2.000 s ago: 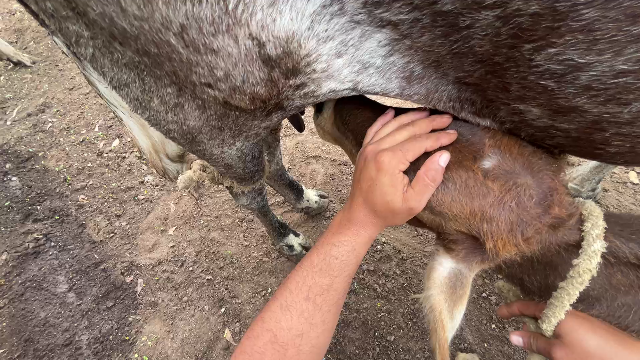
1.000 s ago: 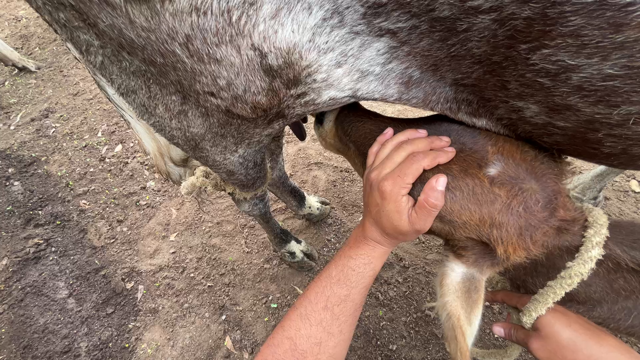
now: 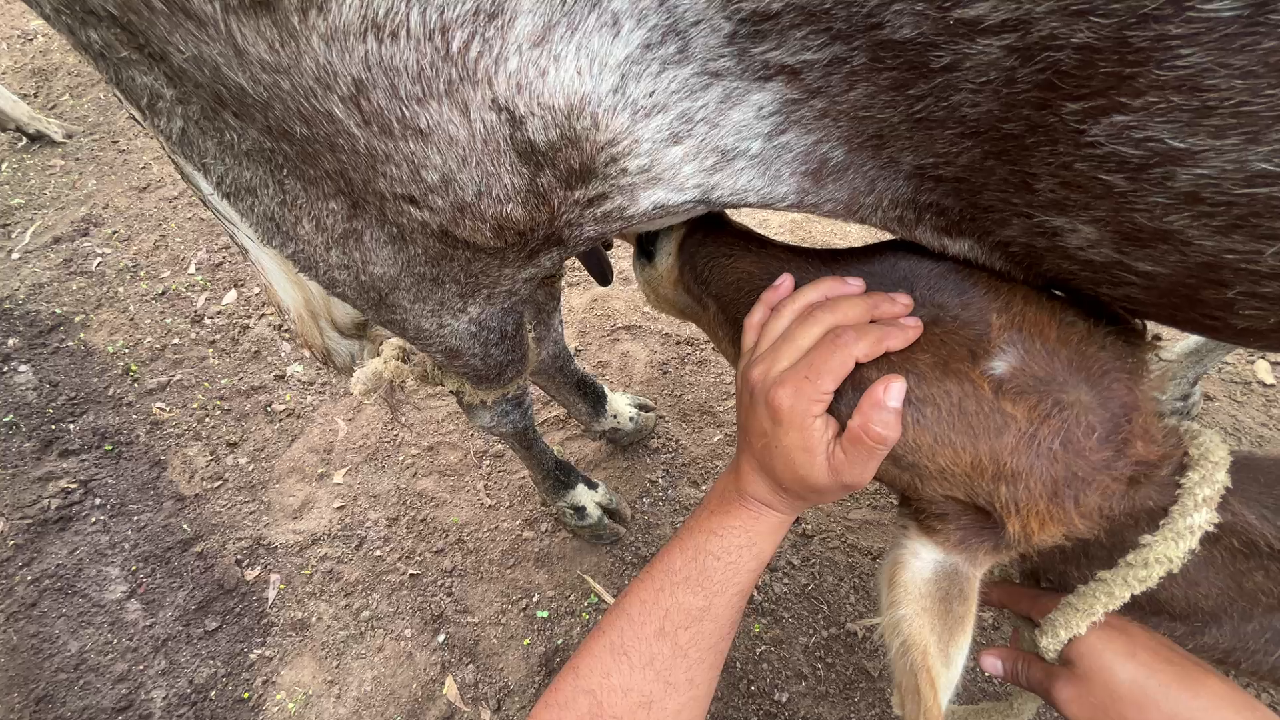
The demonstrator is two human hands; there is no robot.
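A brown calf (image 3: pixel 1010 420) reaches its head under the belly of a speckled dark cow (image 3: pixel 480 130), its muzzle near a dark teat (image 3: pixel 597 265). My left hand (image 3: pixel 815 390) rests on the side of the calf's face, fingers slightly spread, gripping nothing. A thick, fuzzy pale rope (image 3: pixel 1150 565) loops around the calf's neck. At the lower right, my right hand (image 3: pixel 1090 650) has the rope between thumb and fingers, beside the calf's pale, hanging ear (image 3: pixel 930 620). The rope's lower end passes behind that ear and out of the frame.
The cow's hind legs stand close together, with hooves (image 3: pixel 590 510) on bare dirt (image 3: pixel 330 560). A rope (image 3: pixel 395 370) is around them at hock height, beside the tail hair (image 3: pixel 320 320). Another pale leg or branch (image 3: pixel 30 115) shows at the far left.
My right hand has shifted slightly left and down with the rope, nearer the calf's ear. My left hand stays on the calf's face.
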